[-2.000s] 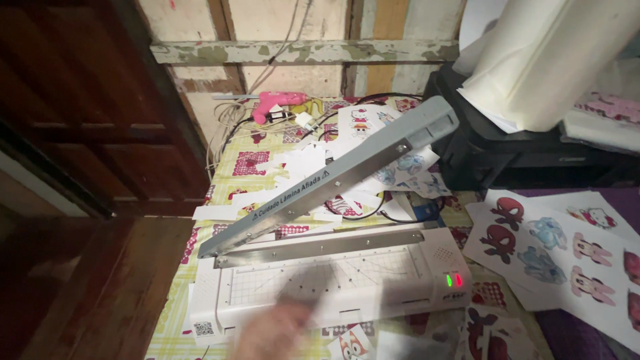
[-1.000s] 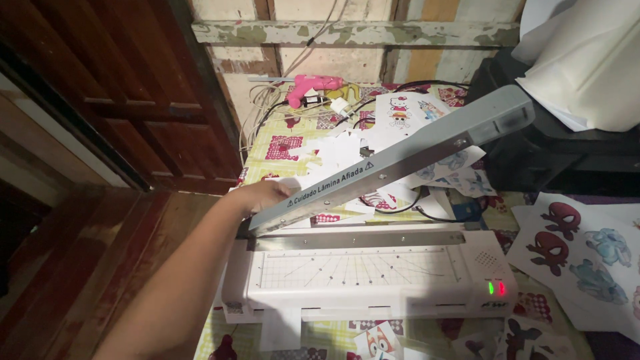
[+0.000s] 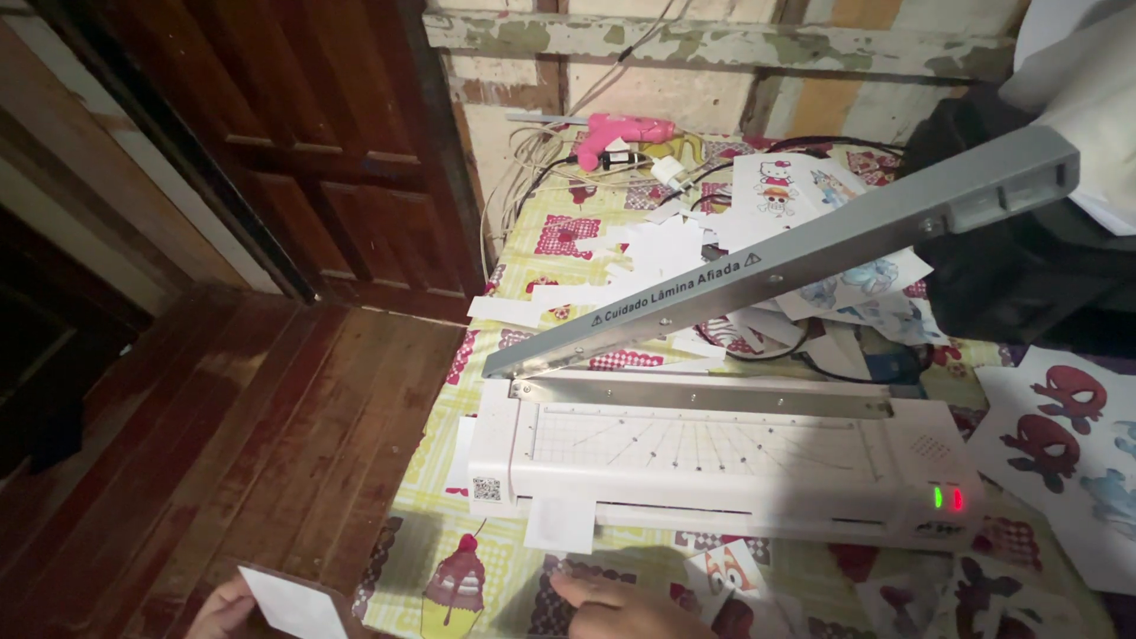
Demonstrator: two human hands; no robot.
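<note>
My left hand holds a small white laminated-looking card by its edge at the bottom left, beyond the table's edge. At the bottom middle, my right hand is over the tablecloth, its index finger extended; no object shows in it. Above it stands a white laminator with a paper cutter, its grey blade arm raised toward the right. Green and red lights glow on its right end. A white piece of paper sticks out of the machine's front left.
A pink glue gun, cables and paper scraps lie behind the cutter. Printed character sheets are at the right, near a black printer. A printed cutout lies before the machine. A wooden door stands at left.
One second ago a hand was at the hinge end of the blade arm; now both hands are at the bottom, the left holding the white card. The blade arm stays raised.
</note>
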